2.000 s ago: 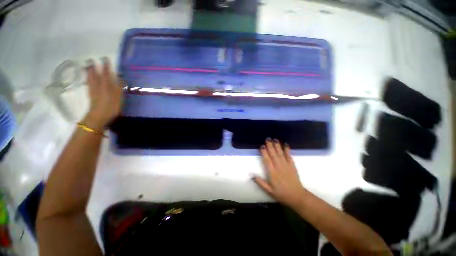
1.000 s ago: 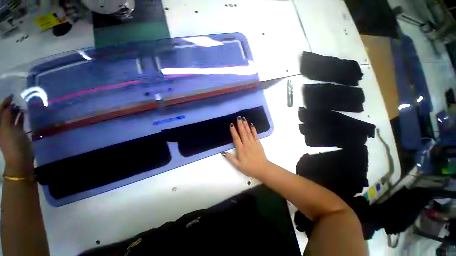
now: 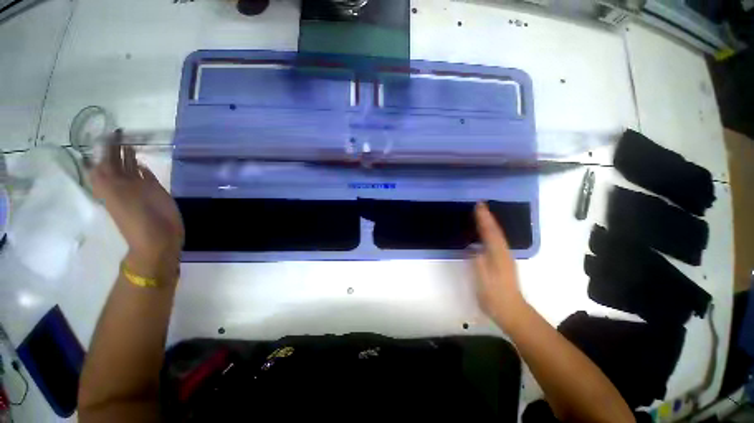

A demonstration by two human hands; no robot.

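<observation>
The blue sewing template [image 3: 273, 180] lies flat on the white table. Two black fabric strips [image 3: 269, 225] lie side by side along its near edge, with a small gap between them. The clear top flap [image 3: 446, 149] stands raised about the middle hinge, seen nearly edge-on and blurred. My left hand [image 3: 139, 194] is at the flap's left end, fingers at its edge; the exact grip is blurred. My right hand [image 3: 496, 268] is at the near edge of the right strip, turned on its side, holding nothing; its fingertips are blurred over the fabric.
Several black bundles [image 3: 661, 169] lie at the right, with a slim metal tool [image 3: 585, 194] beside them. The dark green plate [image 3: 354, 45] is behind the template. A pale ring [image 3: 91, 125], crumpled white material [image 3: 51, 215] and a dark blue flat rectangle [image 3: 51, 357] are at left.
The view has swung back, so the template is level again. The clear flap has risen towards upright from leaning over the far half. My right hand has turned from lying flat onto its side.
</observation>
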